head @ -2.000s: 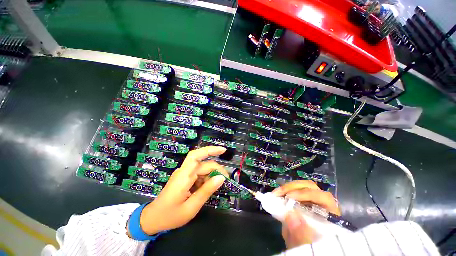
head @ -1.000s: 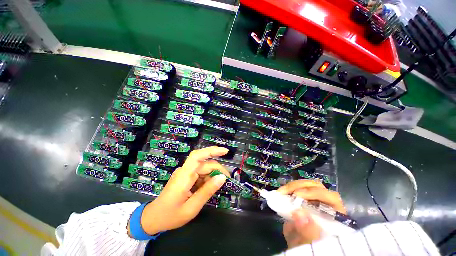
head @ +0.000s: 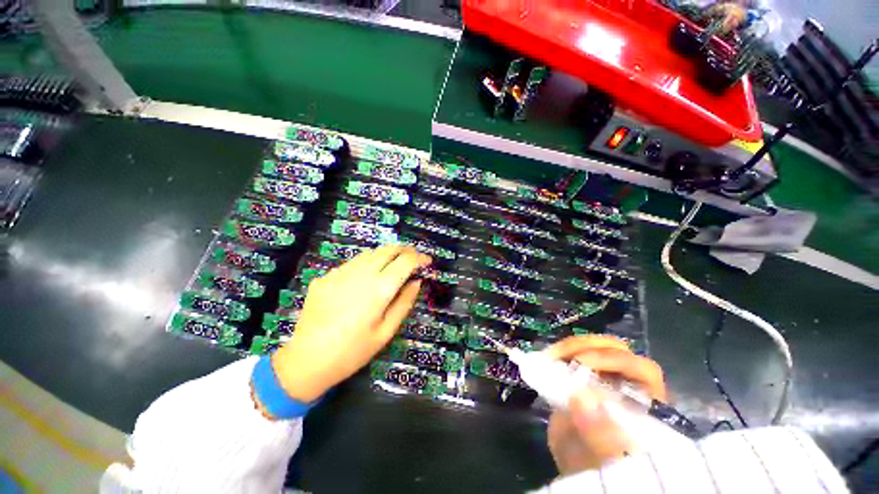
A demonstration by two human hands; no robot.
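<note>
Small green circuit boards (head: 260,233) lie in rows in a clear tray (head: 198,265). My left hand (head: 347,314), with a blue wrist band, is over the middle of the rows. Its fingertips meet at the end of a board in the third column; whether they grip it is hidden. My right hand (head: 602,386) holds a white dispensing syringe (head: 549,376) like a pen. Its thin tip points up and left, over the front boards right of my left hand. I cannot tell whether the tip touches one.
A grey controller (head: 641,145) with a lit orange switch stands behind the tray. A red plastic tray (head: 617,48) with dark parts is above it. A pale hose (head: 728,304) curves down the right side. A grey cloth (head: 766,232) lies right of the controller.
My left hand has moved up and back from the front boards, and the board between its fingers is no longer there. Front boards once covered now show. The syringe has stayed nearly in place.
</note>
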